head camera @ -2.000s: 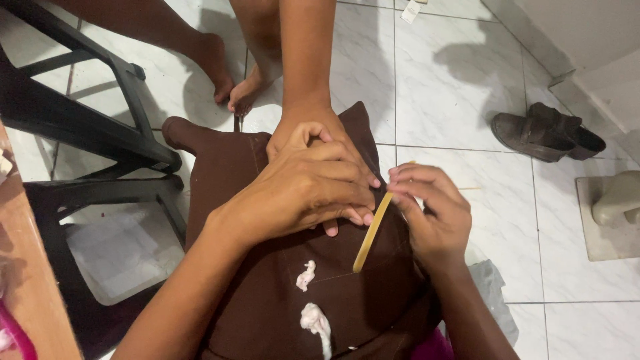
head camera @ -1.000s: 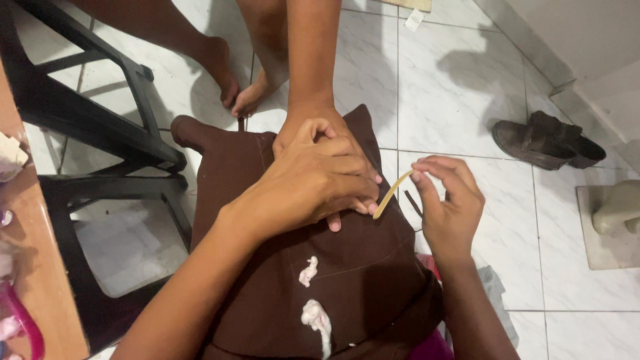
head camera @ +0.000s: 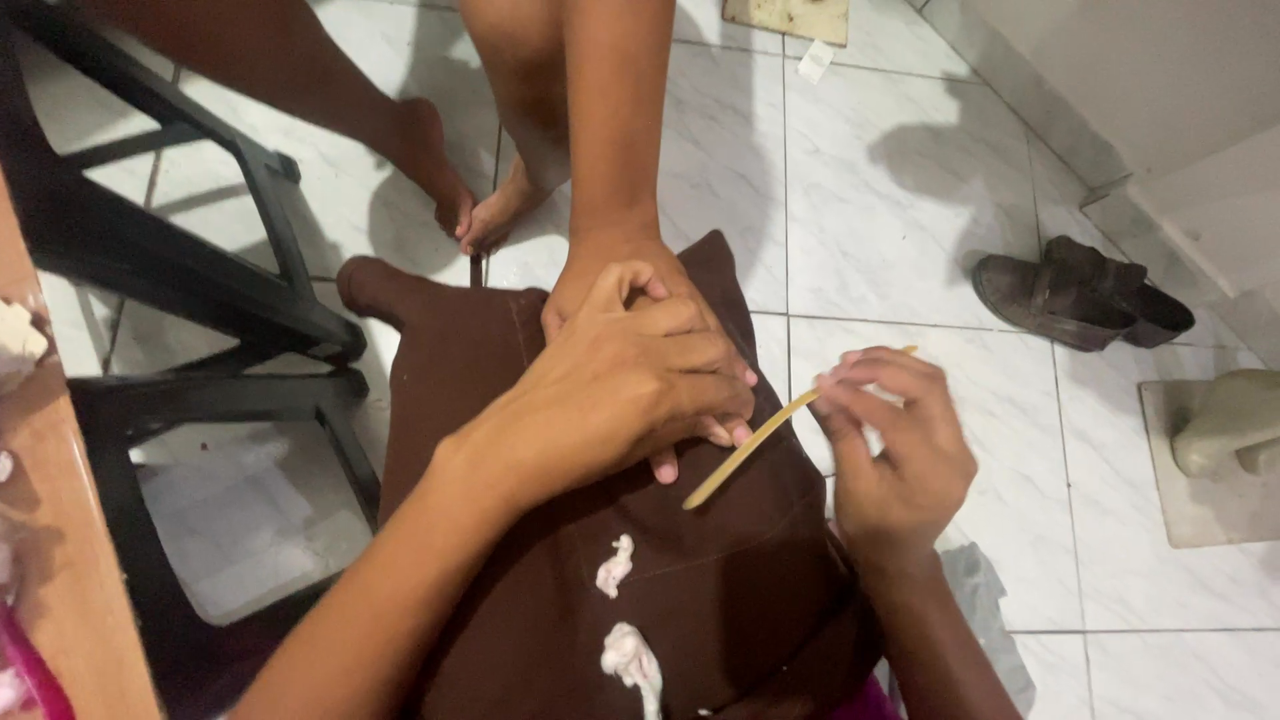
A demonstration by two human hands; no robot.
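My left hand (head camera: pixel 640 375) lies over another person's hand (head camera: pixel 590 270), its fingers closed around some of that person's fingers. The other hand rests palm down on a dark brown cloth (head camera: pixel 480 400) spread over my lap. Between the fingertips of my right hand (head camera: pixel 890 440) is a thin yellow nail file (head camera: pixel 750 452), slanting down to the left near the person's fingertips. Whether the file touches a nail I cannot tell. Two crumpled wads of white cotton, a small one (head camera: pixel 615 567) and a larger one (head camera: pixel 632 660), lie on the cloth nearer to me.
Black plastic stools (head camera: pixel 230 390) stand at the left, beside a wooden tabletop edge (head camera: pixel 70 500). The other person's bare feet (head camera: pixel 480 215) are on the tiled floor. Dark shoes (head camera: pixel 1060 300) lie at the right, near a beige object on a square base (head camera: pixel 1160 510). A grey plastic bag (head camera: pixel 985 610) is at lower right.
The file has swung from a steep slant, past a position with its tip up by the fingertips, to a flatter slant across the cloth. My left hand keeps its hold.
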